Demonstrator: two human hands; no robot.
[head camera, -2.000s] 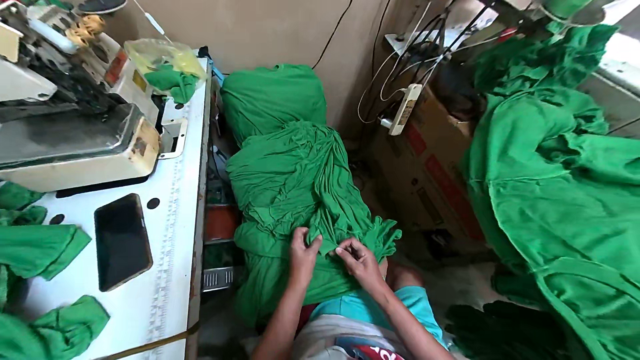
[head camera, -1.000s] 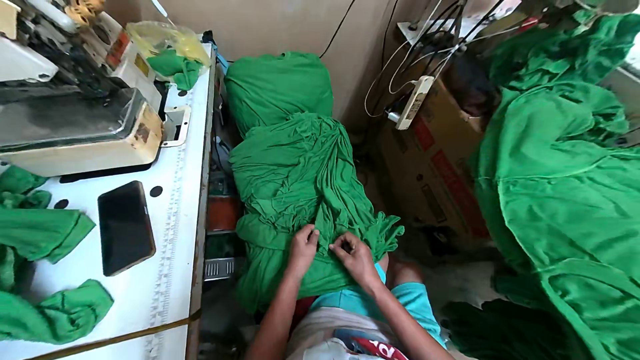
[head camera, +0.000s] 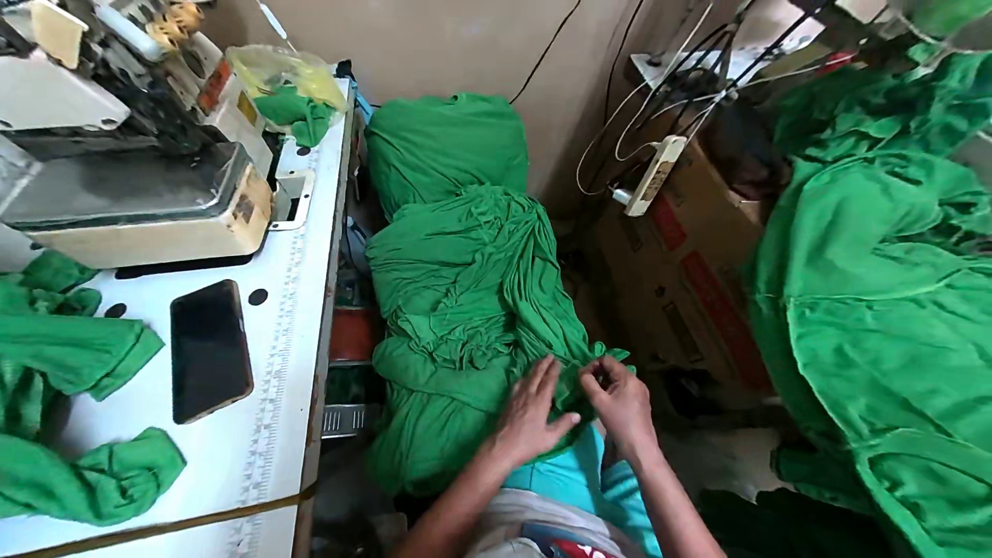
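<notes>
A long heap of green knit fabric (head camera: 457, 271) reaches from the wall down to my lap. My left hand (head camera: 535, 411) lies on its near end, palm down, with thumb and fingers apart. Just to the right, my right hand (head camera: 620, 395) pinches at the heap's right edge, thumb and index finger together; a bit of green cloth seems to be between them, though the fingertips partly hide it. The two hands do not touch. More green cloth (head camera: 891, 310) hangs in a large bundle on the right.
On the left stands a white sewing table (head camera: 271, 372) with an overlock sewing machine (head camera: 147, 201), a black smartphone (head camera: 209, 353), green fabric pieces (head camera: 101, 473) and a yellow plastic bag (head camera: 271, 70). A power strip (head camera: 655, 174) with cables hangs above a cardboard box (head camera: 674, 271).
My left hand's fingers have gone from pinched together at the cloth to spread out on it. My right hand keeps its pinching shape at the heap's edge.
</notes>
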